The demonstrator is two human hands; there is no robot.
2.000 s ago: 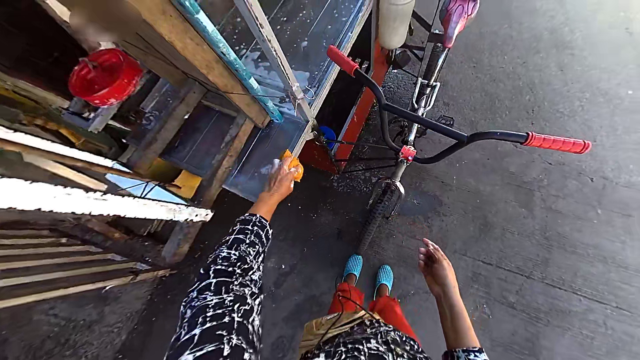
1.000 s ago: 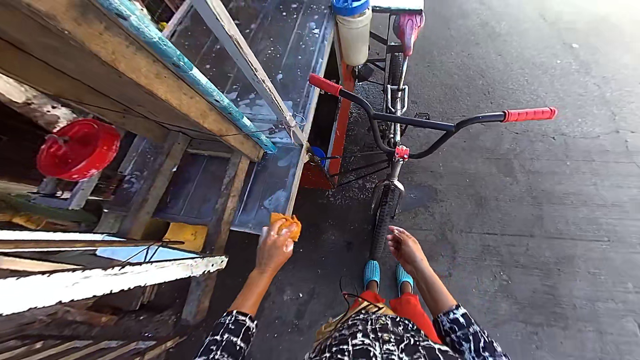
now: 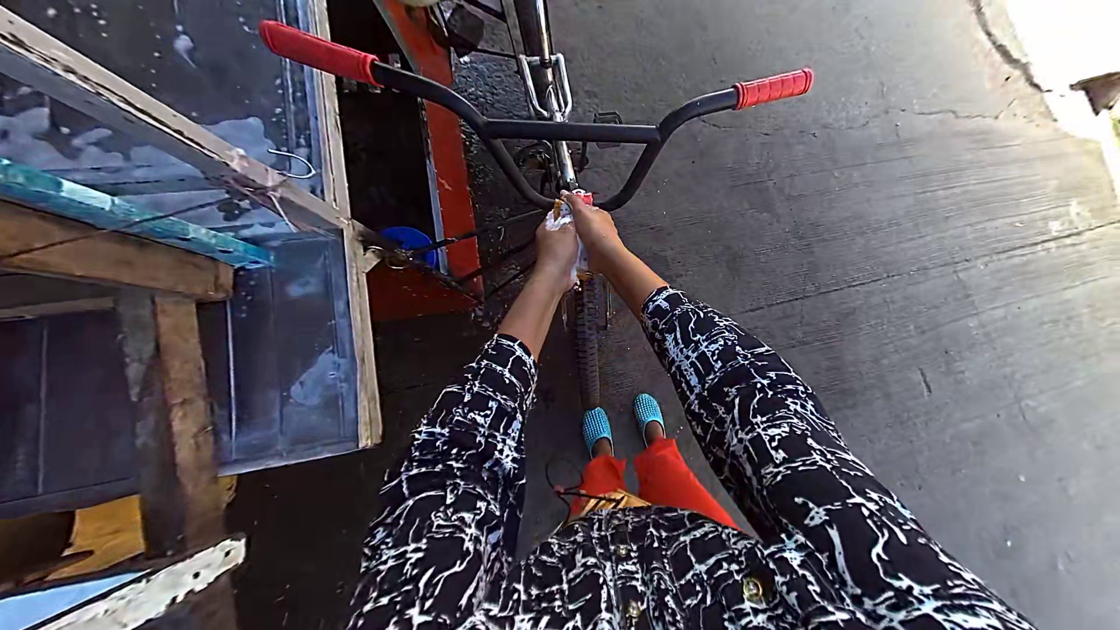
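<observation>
Both my hands meet in front of the handlebar stem of a BMX-style bicycle with a black handlebar point(image 3: 573, 130) and red grips. My left hand point(image 3: 557, 248) is closed around an orange cloth or sponge point(image 3: 557, 211), mostly hidden, with white suds dripping below it. My right hand point(image 3: 593, 229) presses against my left hand, its fingers near the red stem clamp point(image 3: 583, 199); whether it also grips the orange piece is not clear. Under my wrists the front tyre point(image 3: 588, 341) points toward my feet.
To the left stands a wooden-framed metal-sheet surface point(image 3: 293, 367) with soap foam, beside wooden beams point(image 3: 188, 394). A red-orange frame point(image 3: 453, 175) and a blue round object point(image 3: 409, 245) lie between it and the bicycle. Wet-looking concrete floor point(image 3: 875, 262) extends to the right.
My left hand has moved from the edge of the metal-sheet surface to the bicycle's stem, with the orange piece. My right hand has come up to meet it. The view is closer to the handlebar.
</observation>
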